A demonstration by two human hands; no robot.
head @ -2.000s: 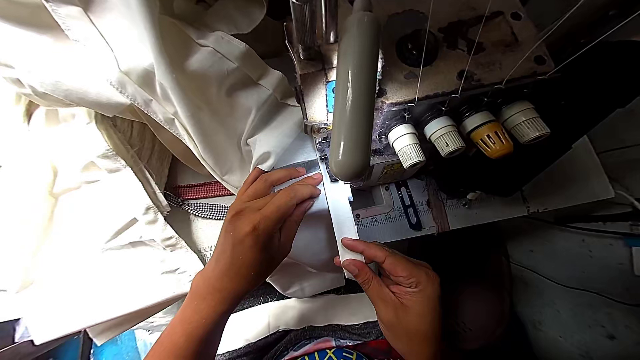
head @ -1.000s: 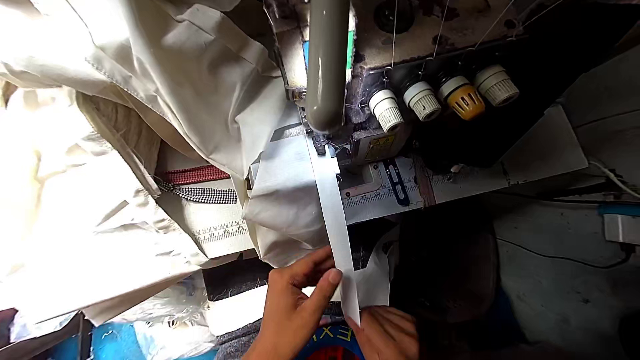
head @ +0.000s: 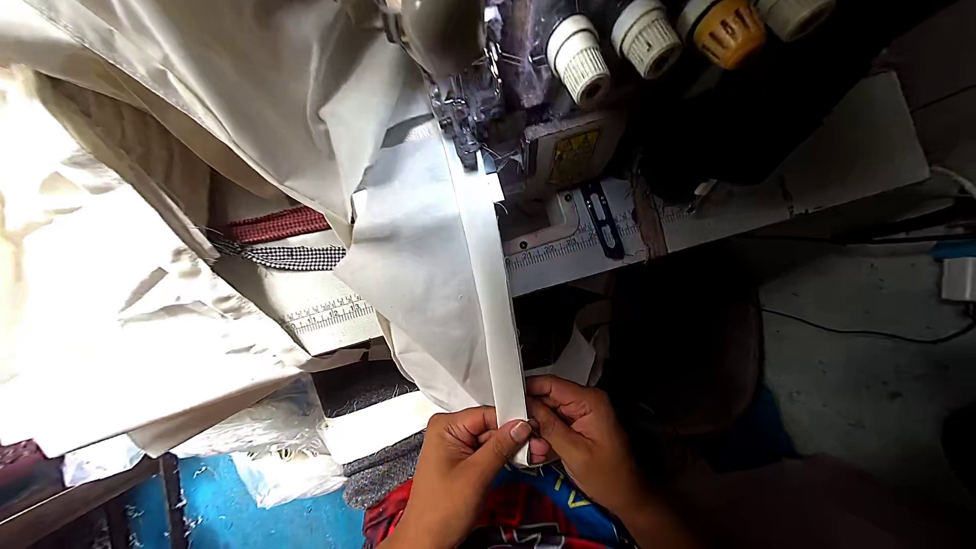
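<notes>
A white fabric strip (head: 492, 305) runs from under the presser foot (head: 467, 152) of a sewing machine (head: 526, 69) down toward my lap, along the edge of a pale cloth (head: 419, 267). My left hand (head: 469, 465) pinches the strip near its lower end, thumb on top. Close beside it, my right hand (head: 583, 438) grips the same end from the right, its fingertips partly hidden behind the strip. The pale cloth lies under the strip and bunches up to the left of the machine.
Thread tension knobs (head: 579, 61) line the machine's front. A ruler tape (head: 328, 313) runs along the table edge. Red trim (head: 278, 225) and checked trim (head: 297, 257) lie at left, near a large pile of pale fabric (head: 114, 328). A plastic bag (head: 282, 442) is below.
My left hand has left the cloth near the presser foot and moved down to the strip's lower end. My right hand is also lower on the strip. The view has moved closer.
</notes>
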